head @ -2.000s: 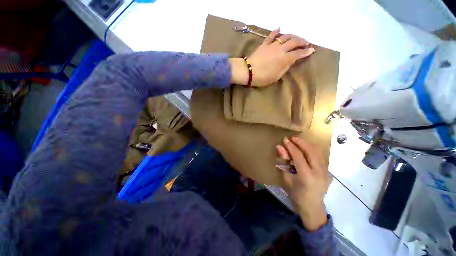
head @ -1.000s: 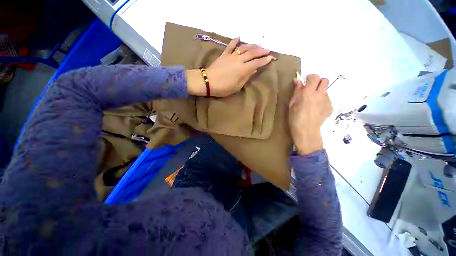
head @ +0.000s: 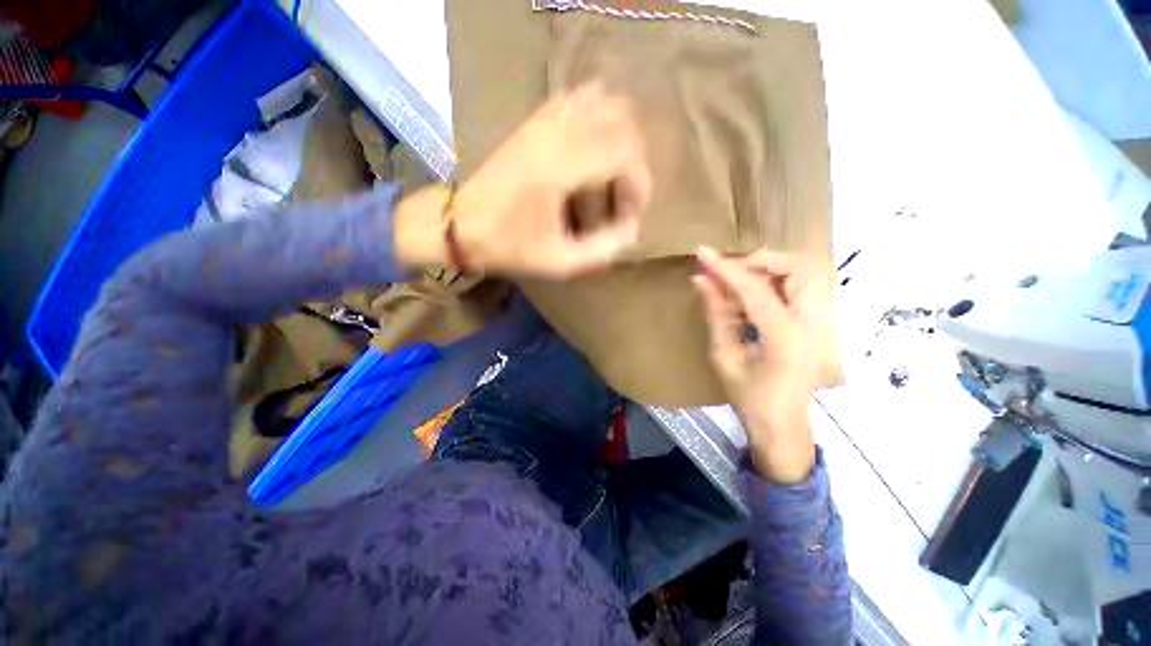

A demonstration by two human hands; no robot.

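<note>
A khaki-brown garment panel [head: 656,341] lies on the machine table, with a puffy pleated pocket [head: 688,152] on it. A zipper [head: 656,15] runs along the top, close to the picture's upper edge. My left hand [head: 543,189] is blurred over the pocket's left side, thumb and fingers curled into a ring; whether it holds anything is unclear. My right hand [head: 764,334] is at the pocket's lower edge, fingertips near the cloth. A small dark bit of a metal tool shows inside its curled fingers; most of it is hidden.
The sewing machine head [head: 1060,328] stands at the right, with a black phone [head: 985,511] below it. A blue tub [head: 95,240] at the left holds heaped brown pieces [head: 297,366]. Small dark bits lie on the white table [head: 884,467] near the needle area.
The panel has shifted up and right in the picture. My left hand has left the pocket's top and curled. My right hand has moved from the panel's right edge to the pocket's lower edge.
</note>
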